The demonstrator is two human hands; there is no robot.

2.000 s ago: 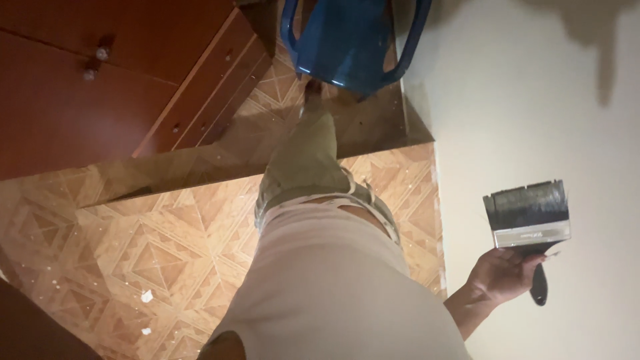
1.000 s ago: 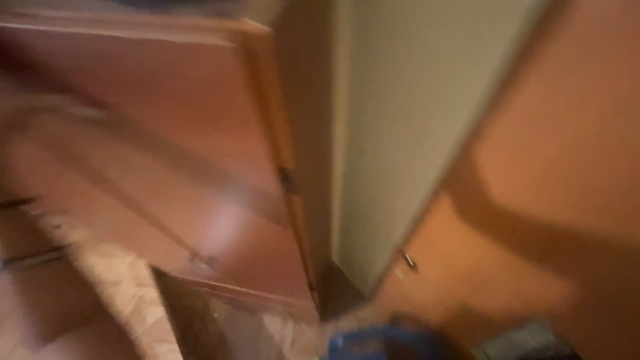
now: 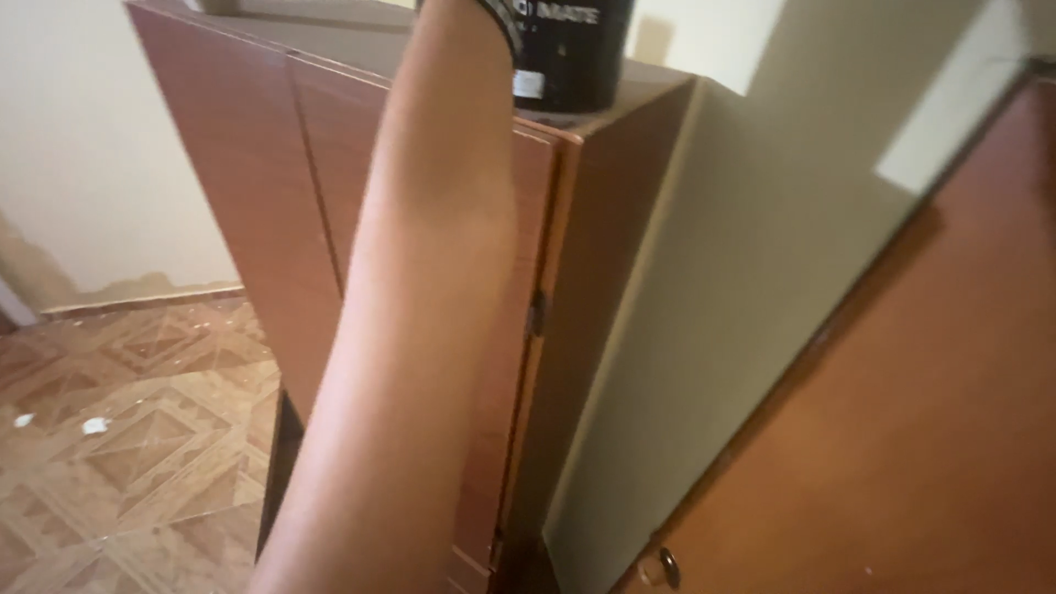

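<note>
One of my bare forearms, with a dark band at the wrist, reaches up through the middle of the head view. It extends towards a black paint bucket [image 3: 573, 62] that bears writing and stands on the top of a reddish-brown wooden cabinet [image 3: 239, 181]. The hand at its end lies beyond the top edge of the picture, so what it touches or holds is hidden. My other hand is out of the picture too. The wide paintbrush does not show in this frame.
A wooden door with a round knob [image 3: 660, 568] stands at the lower right, beside a pale wall [image 3: 709, 280]. White scraps [image 3: 96, 425] lie on the patterned tile floor [image 3: 165, 495] at the left. Another pale wall [image 3: 99, 165] rises behind it.
The view has swung from the floor and wall to the cabinet top. Two seconds ago a hand held a wide paintbrush by the wall; now a forearm reaches towards the bucket.
</note>
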